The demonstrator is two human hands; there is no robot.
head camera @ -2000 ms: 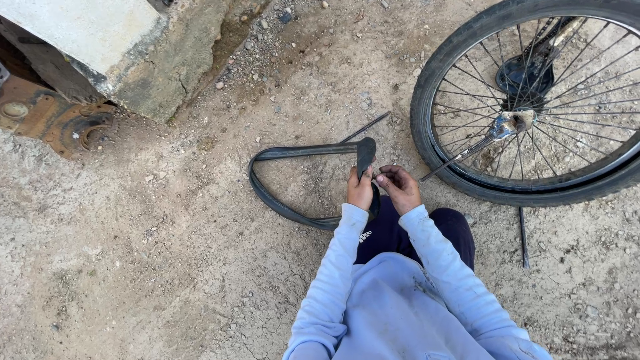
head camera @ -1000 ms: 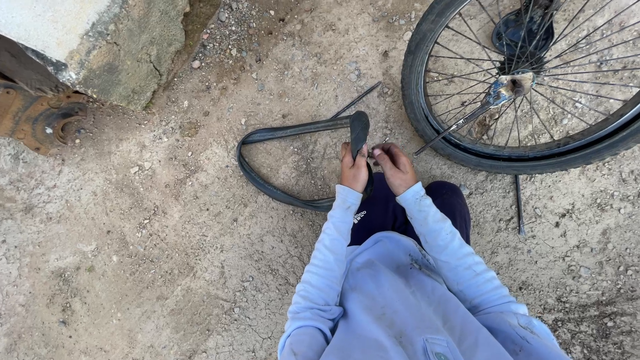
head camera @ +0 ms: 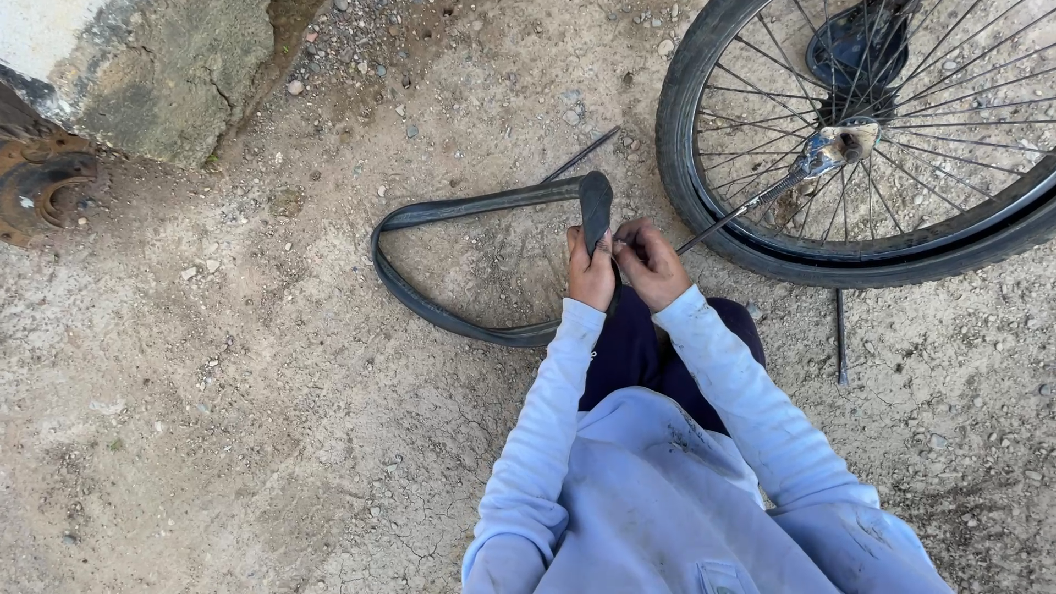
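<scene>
A black rubber inner tube (head camera: 462,206) hangs in a loop to the left of my knees, its near part bent upright between my hands. My left hand (head camera: 591,268) is closed around that part, with the thumb on its surface. Right beside it is my right hand (head camera: 652,260), its thumb and fingertips pinched together close to the tube; whether something small is between them cannot be made out. To the right lies a bicycle wheel (head camera: 685,165) with a black tire, fixed to a bicycle frame whose blue, worn end (head camera: 825,153) shows at the hub.
A thin metal rod (head camera: 582,154) lies on the dirt behind the tube, and another rod (head camera: 841,338) is below the wheel. A concrete block (head camera: 173,82) stands at the upper left, with a rusty metal part (head camera: 41,186) beside it. Small stones dot the ground.
The view has shifted somewhat. My left hand keeps its hold on the tube, and my right hand stays close beside it.
</scene>
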